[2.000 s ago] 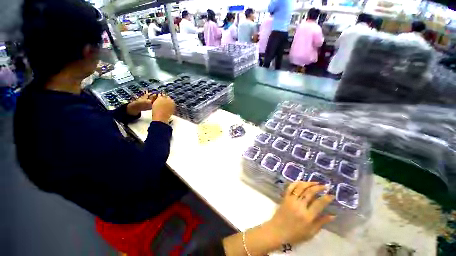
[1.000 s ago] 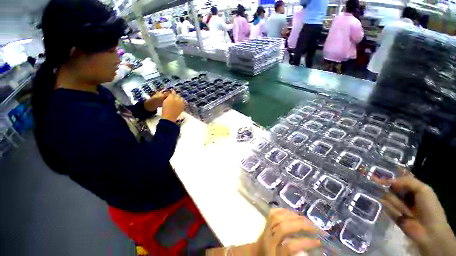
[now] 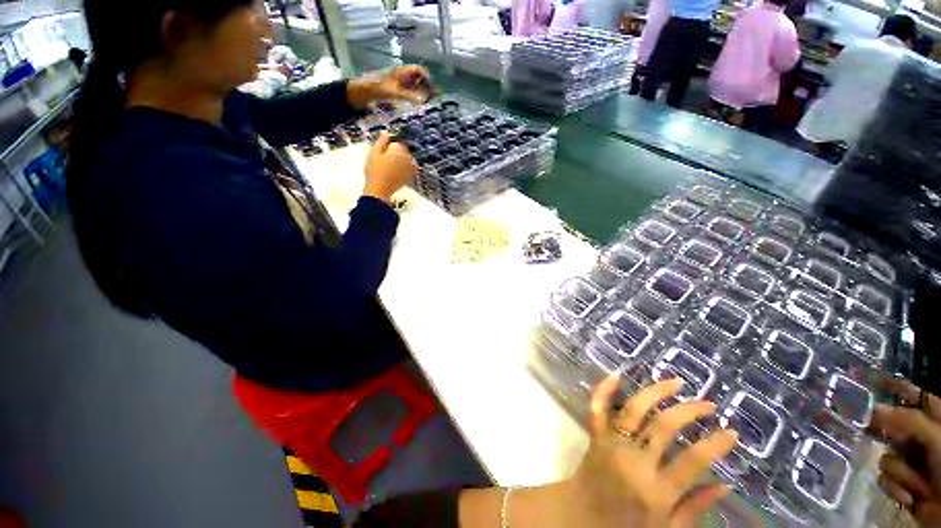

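Observation:
A stack of clear blister trays with rounded-square pockets, outlined white, stands in front of me at the right. My left hand is spread over its near left edge, fingers apart, with a bracelet at the wrist and nothing gripped. My right hand is at the right rim of the picture, partly cut off, beside the stack's right side. Whether it grips the tray edge cannot be told.
A seated person in dark blue works at the left by another tray stack. Tan bits and a small dark pile lie on the white sheet. A dark stack stands at the back right.
My left hand has opened and spread its fingers. My right hand has moved to the right rim. The other person's hands have moved apart. The view has shifted.

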